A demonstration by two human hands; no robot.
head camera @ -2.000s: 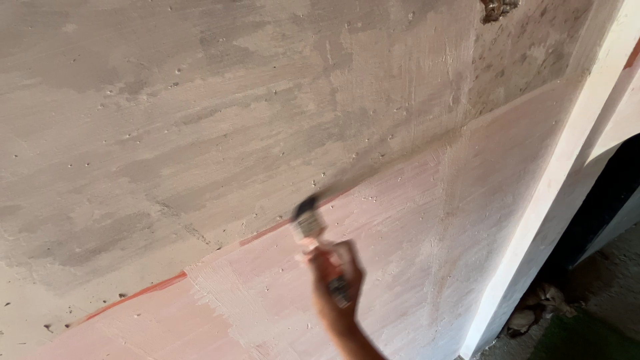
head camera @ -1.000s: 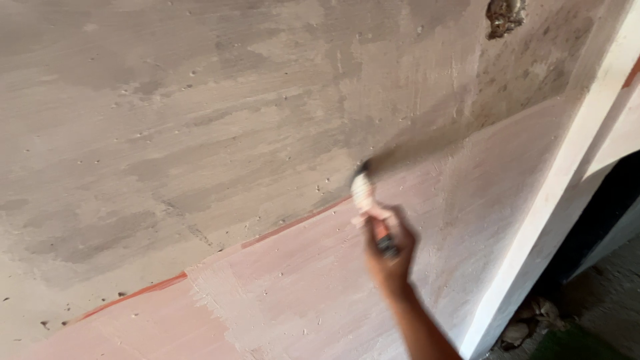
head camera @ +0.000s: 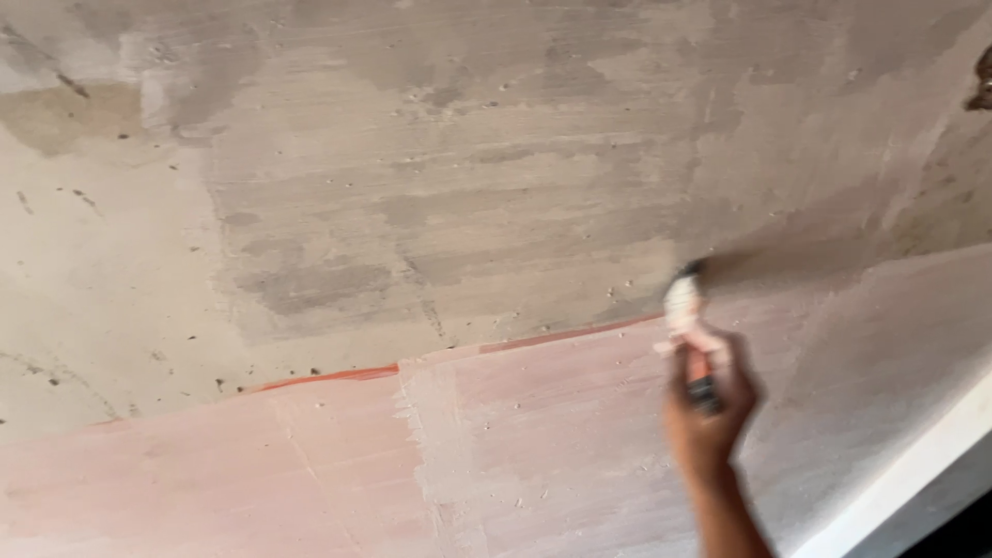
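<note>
My right hand grips a paintbrush right of centre, its fingers round the reddish and black handle. The brush's dark bristles point up and touch or nearly touch the wall at the edge between two colours; motion blurs them. Above this edge the plastered wall is patchy beige and grey; below it the painted wall part is pale pink. A thin orange-red stripe runs along part of the edge, left of the brush. My left hand is out of view.
A white post or frame edge slants across the lower right corner, with a dark area beyond it. At the upper right edge is a rough brown hole in the wall. Small pits and specks dot the wall surface.
Over the earlier frames my right hand moved right and up along the colour edge with the brush. The view has since swung left, showing more of the left wall.
</note>
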